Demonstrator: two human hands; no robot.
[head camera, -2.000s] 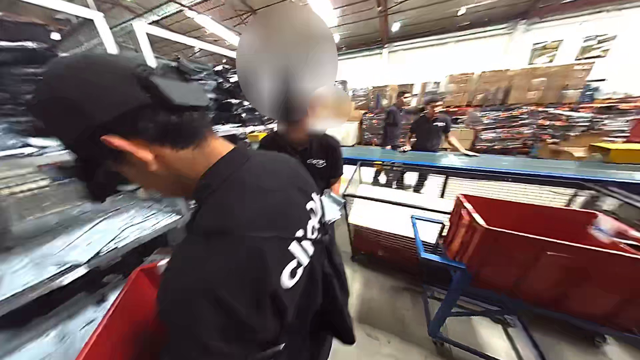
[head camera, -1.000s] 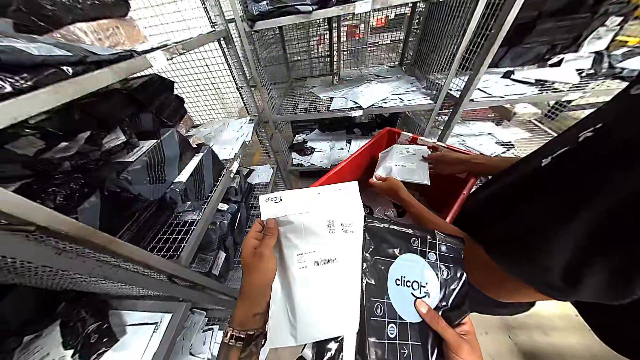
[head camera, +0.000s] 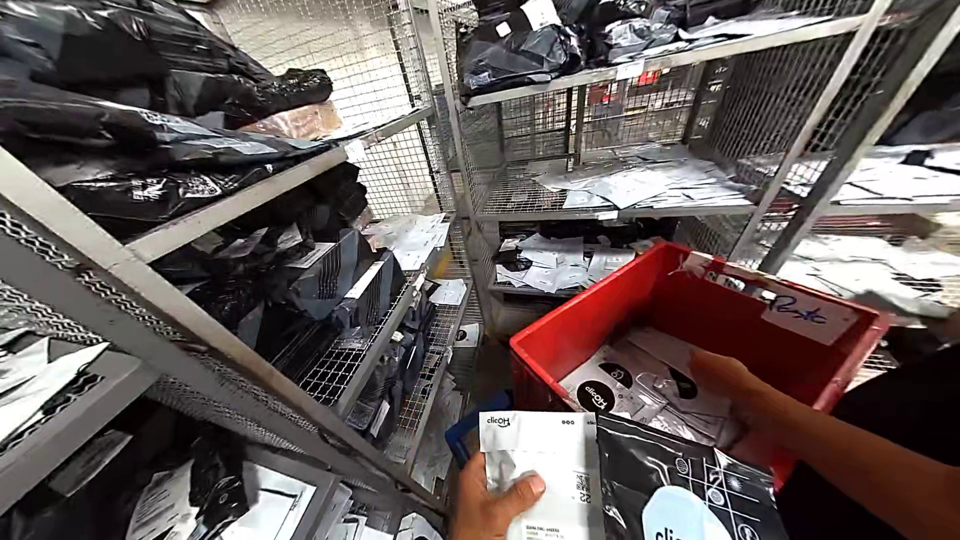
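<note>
My left hand (head camera: 499, 499) grips a white paper mailer (head camera: 540, 469) at the lower middle, with the thumb across its front. Against the mailer's right edge is a black plastic mailer (head camera: 686, 480) with a pale round logo. My right hand is out of view, and what supports the black mailer is hidden. Just beyond both mailers stands a red plastic bin (head camera: 592, 304) with white and clear packages (head camera: 652, 375) inside. A co-worker's hand (head camera: 724, 375) reaches into it from the right and touches the packages.
Wire-mesh shelving (head camera: 247, 191) with black bags (head camera: 135, 135) runs along the left. Behind the bin, more shelves hold white mailers (head camera: 637, 180) and black bags (head camera: 517, 52). A co-worker's dark sleeve (head camera: 892, 420) is close at the right. A blue bar (head camera: 465, 435) is beside the bin.
The co-worker's hand is now down inside the bin; a second ago it was above it with a white package. Both my mailers are lower in view, and my right hand has left view.
</note>
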